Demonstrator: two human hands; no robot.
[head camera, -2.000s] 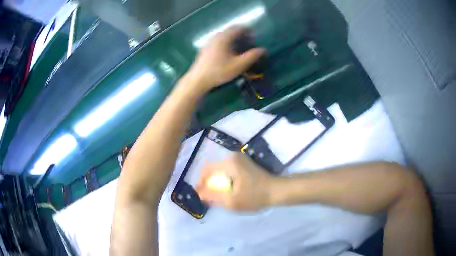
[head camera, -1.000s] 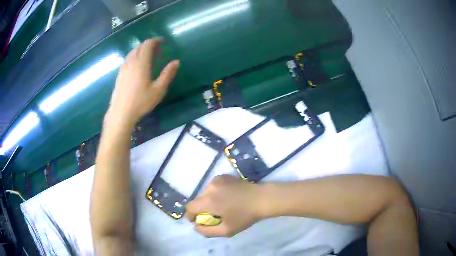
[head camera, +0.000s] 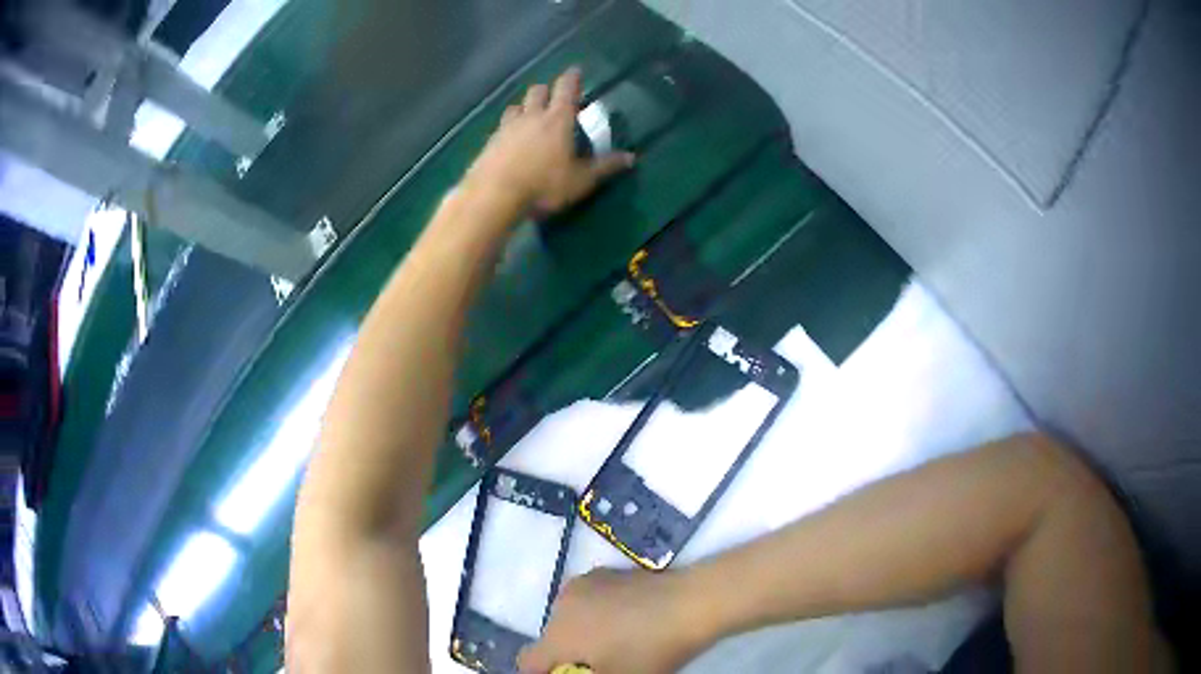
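Observation:
Two black phone middle frames lie on the white cloth (head camera: 896, 395). One frame (head camera: 634, 523) is at the centre, its solid gold-edged end toward me. The other frame (head camera: 490, 636) is lower left, its solid end beside my right hand. My right hand (head camera: 609, 625) is closed around the yellow-handled tool (head camera: 572, 669), which shows only at the picture's bottom edge; its tip is hidden. My left hand (head camera: 543, 148) is over the green conveyor with fingers apart and nothing seen in it.
More frames lie on the green conveyor (head camera: 751, 198), one (head camera: 661, 283) just beyond the centre frame and one (head camera: 477, 432) left of it. Metal brackets (head camera: 310, 257) stand at upper left. A grey panel (head camera: 922, 158) is on the right.
The view has turned and shifted. My left hand has reached farther over the conveyor toward the upper right. My right hand still holds the tool beside the lower-left frame.

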